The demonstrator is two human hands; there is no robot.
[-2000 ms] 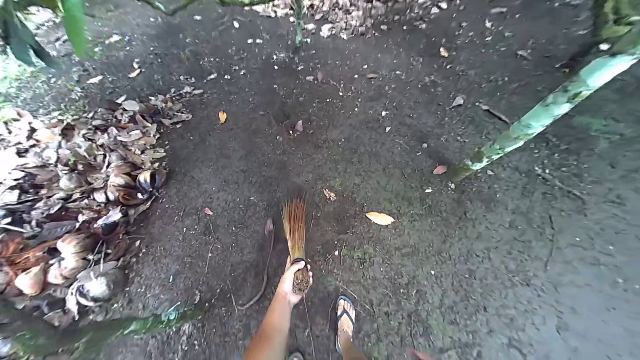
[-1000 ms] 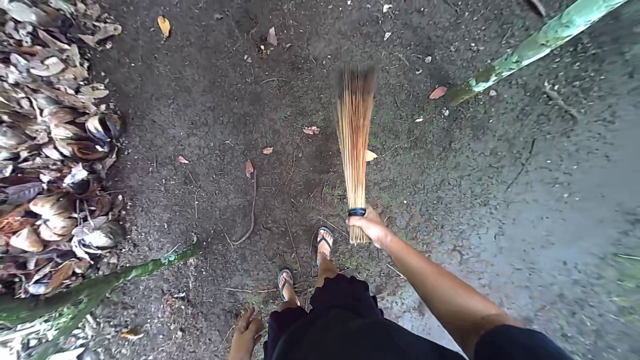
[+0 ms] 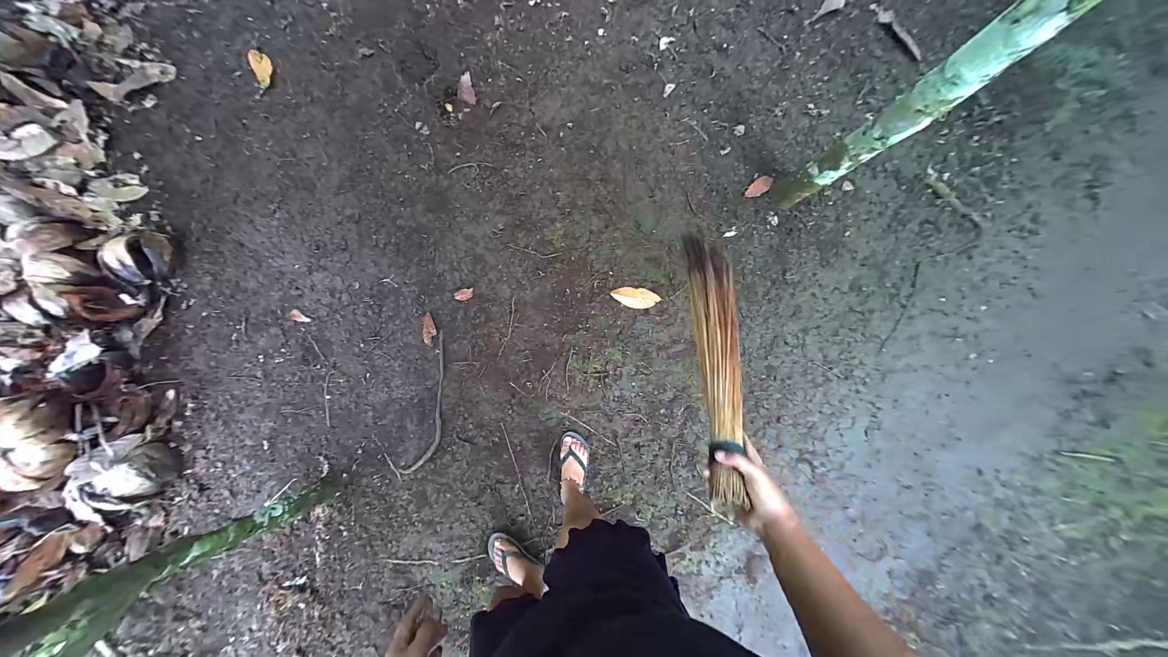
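My right hand (image 3: 756,485) is closed around the bound lower end of a stick broom (image 3: 718,356), at the dark band. The broom's darker tips point away from me, toward the base of a slim tree trunk. Just left of the bristles lies a yellow leaf (image 3: 636,297) on the soil. At the bottom edge hangs my left hand (image 3: 418,628), partly cut off by the frame; it shows no object, and its fingers look loosely curled.
Dry leaves and coconut husks (image 3: 55,283) are heaped along the left. A mossy green trunk (image 3: 173,566) slants in at lower left, a pale green trunk (image 3: 912,114) at upper right. A thin curved stick (image 3: 440,401) and small leaves (image 3: 757,186) lie on the dirt.
The broom and my right hand have moved to the right since the oldest frame. My left hand, out of sight at first, shows at the bottom. The view has tilted down.
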